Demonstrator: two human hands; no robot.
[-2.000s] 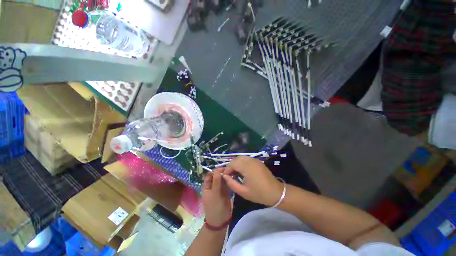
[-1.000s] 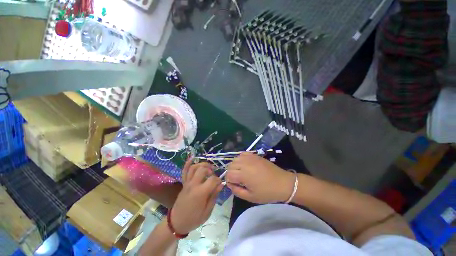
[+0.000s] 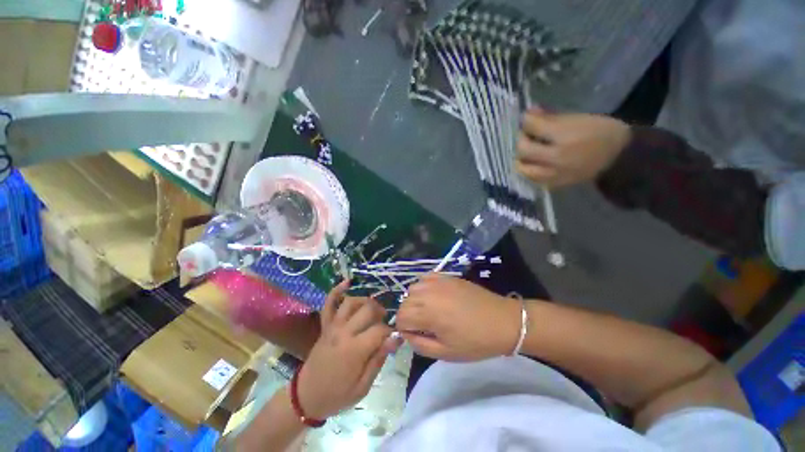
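Note:
My left hand [image 3: 351,355], with a red bracelet, and my right hand [image 3: 461,320], with a white one, meet at their fingertips low in front of me. A thin white lead [image 3: 448,256] runs down under my right hand, which is closed on it. Something tiny and whitish shows between the fingertips; whether my left hand grips it is hidden. More leads [image 3: 402,267] lie loosely just above my hands. A larger fanned row of white leads [image 3: 477,110] with dark striped ends lies farther up the bench.
Another person's hand [image 3: 569,147] touches the fanned row's right side. A white-pink roll [image 3: 333,188] surrounds a clear bottle [image 3: 234,243] left of my hands. A red-capped bottle [image 3: 181,57] lies on a perforated tray [image 3: 84,75]. A pale upright [image 3: 132,121] crosses the left; cartons [image 3: 168,366] stand lower left.
Since the oldest frame, my left hand has moved left and turned its back to the camera. The other person's hand has reached in from the right onto the fanned row.

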